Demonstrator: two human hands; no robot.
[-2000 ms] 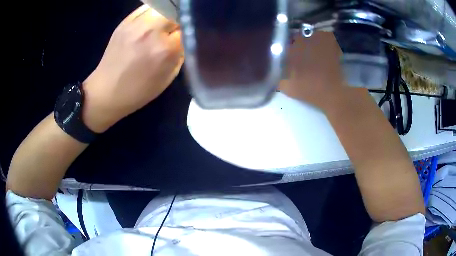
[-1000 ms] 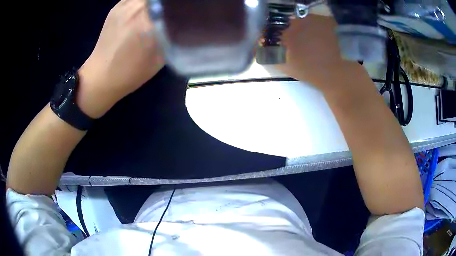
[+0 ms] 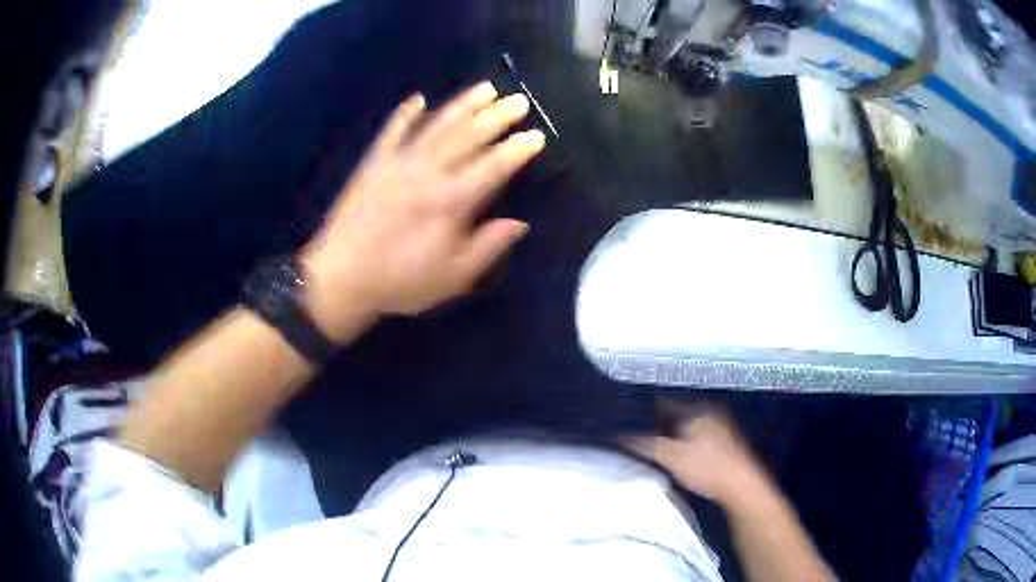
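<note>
A large black garment panel [image 3: 205, 244] lies over the table and hangs over its front edge toward the lap. My left hand [image 3: 437, 193] rests on the panel, palm down with fingers spread, left of the needle area. A thin pale line with a dark end [image 3: 531, 97] shows on the panel at its fingertips. My right hand [image 3: 693, 449] is low, below the table's front edge near the lap, and blurred; its fingertips meet dark cloth, and I cannot tell whether they grip it. The presser foot area [image 3: 610, 77] is above the panel's right part.
The white machine head [image 3: 897, 57] with a blue stripe is at upper right. Black-handled scissors [image 3: 886, 267] lie right of the needle on the white table [image 3: 738, 296]. A blue basket [image 3: 954, 489] is at lower right. Taped cardboard [image 3: 40, 227] is at the left edge.
My right hand has come down from the needle area to below the table edge. My left hand has opened flat on the panel. The view has shifted, showing more panel and the presser foot area.
</note>
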